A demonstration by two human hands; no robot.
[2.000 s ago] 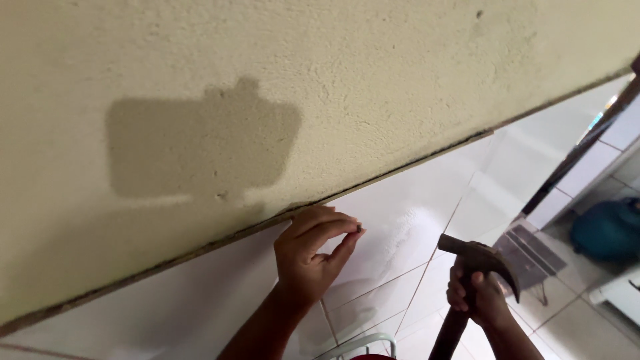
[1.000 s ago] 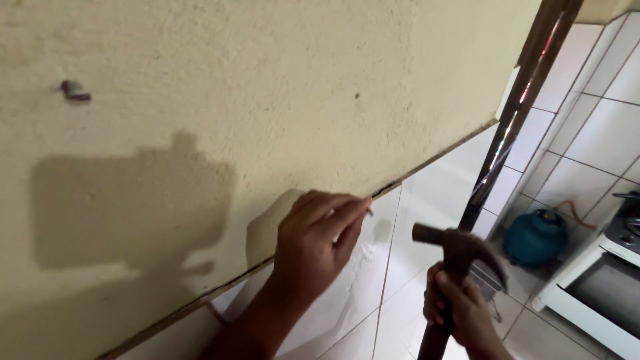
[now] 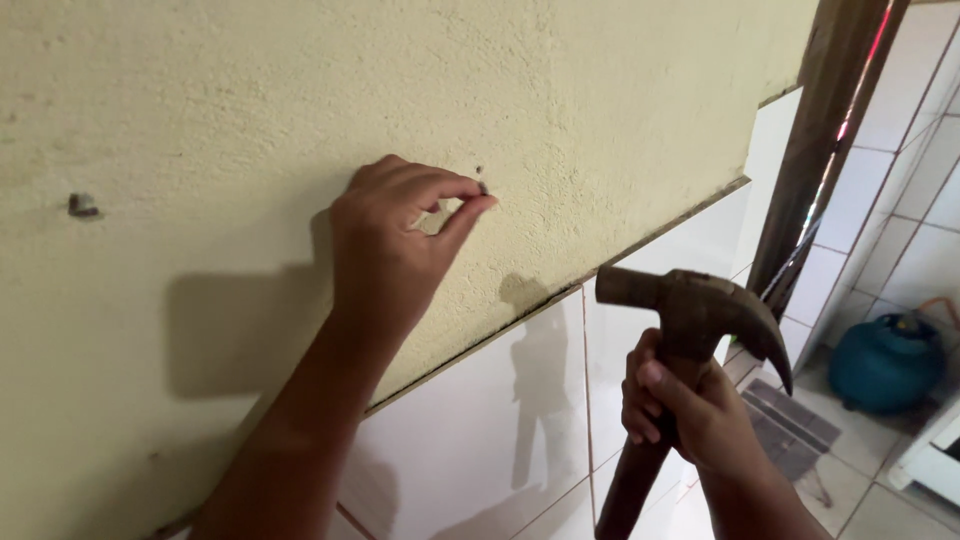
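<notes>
My left hand pinches a small dark object, perhaps a nail or screw, between thumb and forefinger. Its fingertips are at the rough yellow plastered wall, just below a small dark hole. Lower right, my right hand grips a claw hammer high on its handle. The hammer's striking face points left toward the wall, and the claw curves down to the right.
White tiles cover the lower wall, with a ledge along their top edge. A metal fixture sticks out at far left. At right stand a dark door frame, a blue gas cylinder and part of a white appliance; a grey mat lies on the floor.
My left hand has moved up from the tile edge onto the yellow plaster, beside the small hole. The hammer stays in my right hand. The view has shifted.
</notes>
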